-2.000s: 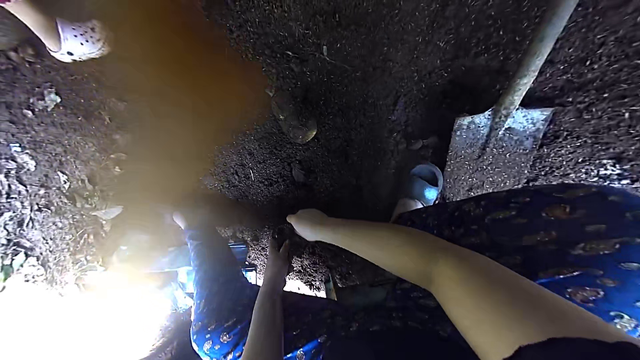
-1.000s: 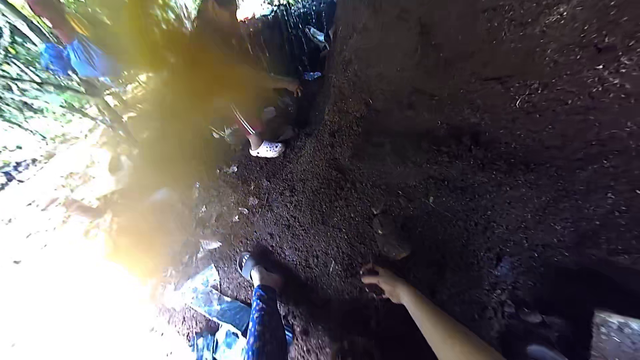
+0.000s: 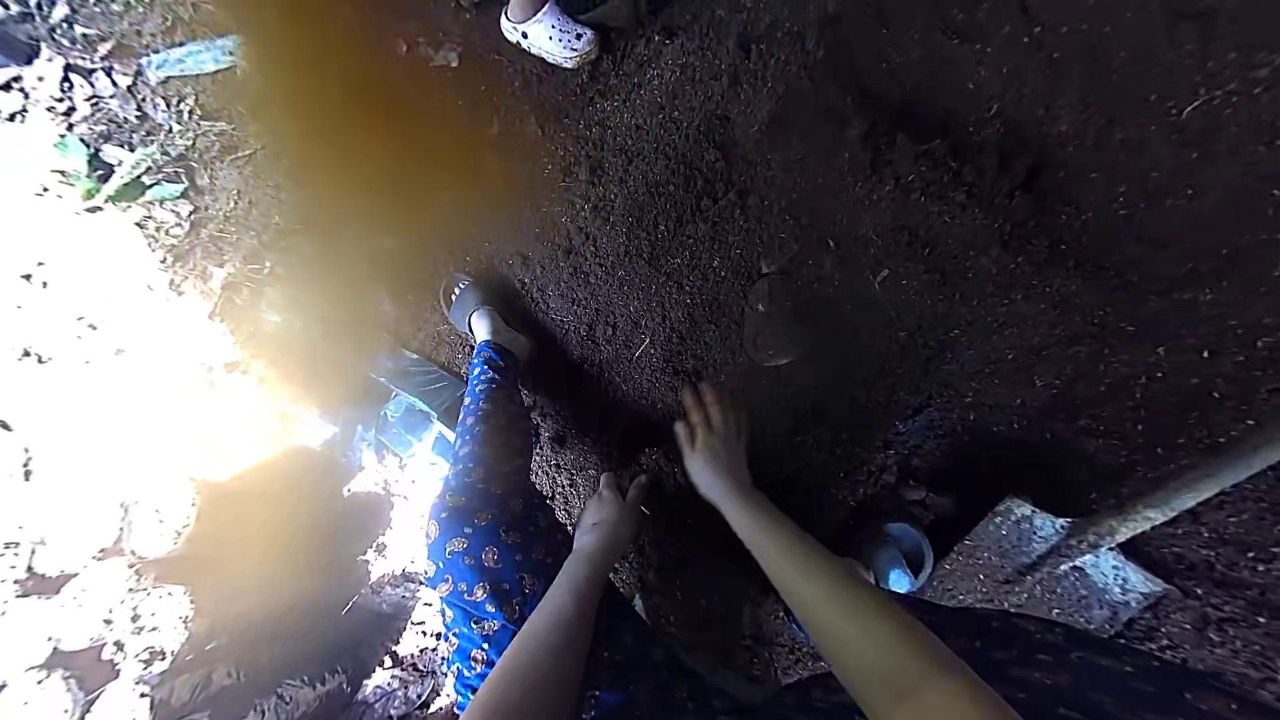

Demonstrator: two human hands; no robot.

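Observation:
Dark loose soil (image 3: 650, 300) spreads over the ground before me. My left hand (image 3: 610, 518) is low over the soil between my legs, its thumb and a finger pointing up the view; whether it holds something small I cannot tell. To its right, my right hand (image 3: 712, 445) has its fingers extended and somewhat apart above the soil, with nothing seen in it. Beyond that hand a rounded stone (image 3: 770, 320) lies partly in the soil. A shovel's metal blade (image 3: 1060, 565) rests on the ground at the lower right, its long handle (image 3: 1190, 490) slanting toward the right edge.
My sandalled foot (image 3: 465, 300) is at the left, beside clear plastic bags (image 3: 410, 420). My other foot's sandal (image 3: 900, 555) is near the shovel. A person's white clog (image 3: 550, 35) stands at the top. Strong glare and an orange blur hide much of the left side.
The view has swung back down toward my legs and the shovel. My left hand, unseen one second ago, shows again. Two seconds ago my hands were close together; now they are apart.

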